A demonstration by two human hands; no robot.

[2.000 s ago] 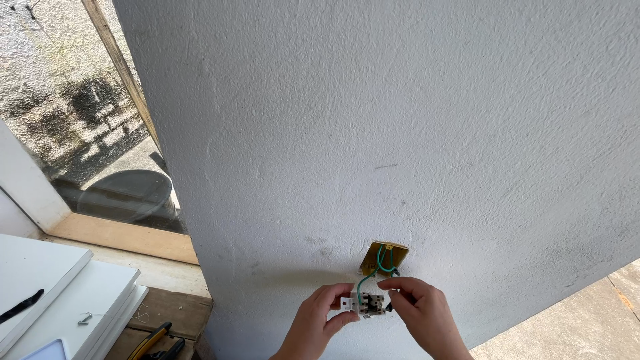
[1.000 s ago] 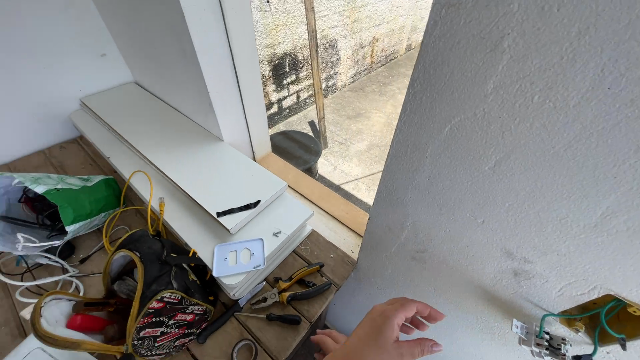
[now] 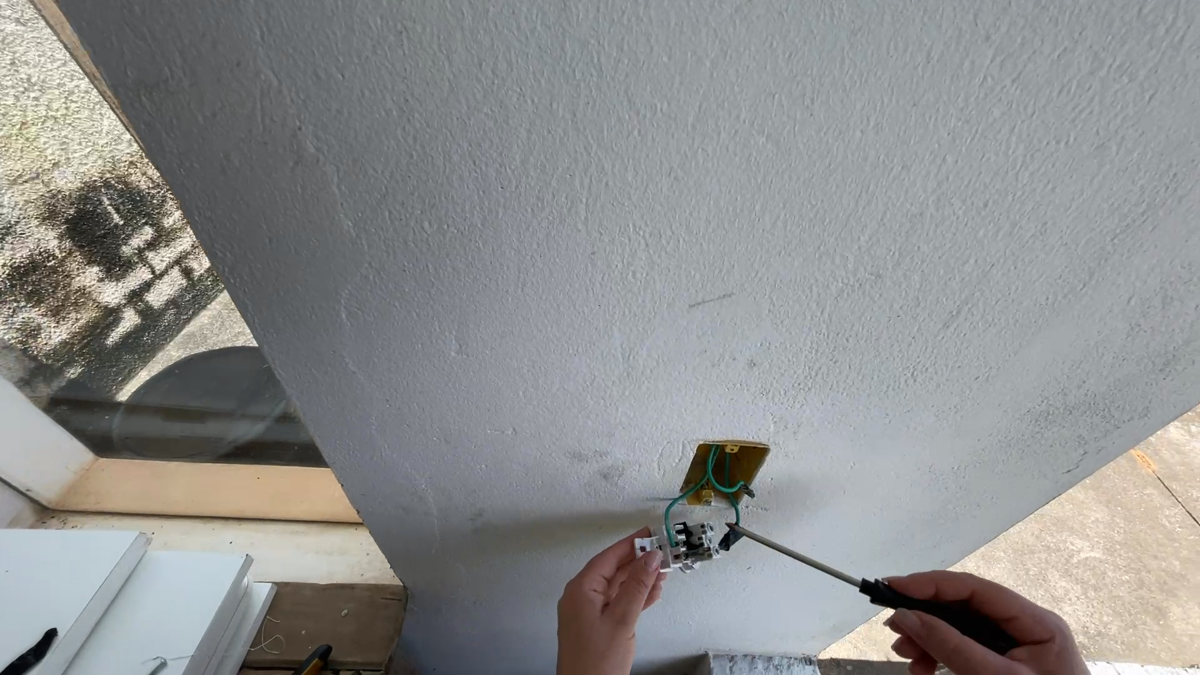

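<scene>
Between the thumb and fingers of my left hand (image 3: 614, 595) is a white and black electrical outlet module (image 3: 692, 546). Green wires (image 3: 669, 511) run to it from a yellow junction box (image 3: 729, 469) set in the wall. My right hand (image 3: 980, 623) grips the black handle of a screwdriver (image 3: 806, 558), whose shaft points left. Its tip is near a piece of black tape (image 3: 729, 536) on a wire beside the module; whether they touch I cannot tell.
The rough light-coloured wall (image 3: 600, 281) fills most of the view. At lower left, white boards (image 3: 159, 609) lie stacked on a wooden surface (image 3: 328, 623), with part of a yellow and black tool handle (image 3: 317, 659) beside them. A window (image 3: 187, 375) is behind.
My right hand now holds a screwdriver; two seconds ago it was at the module without one. My left hand is back on the module, which hung by its wires one second ago. The view swung left and back.
</scene>
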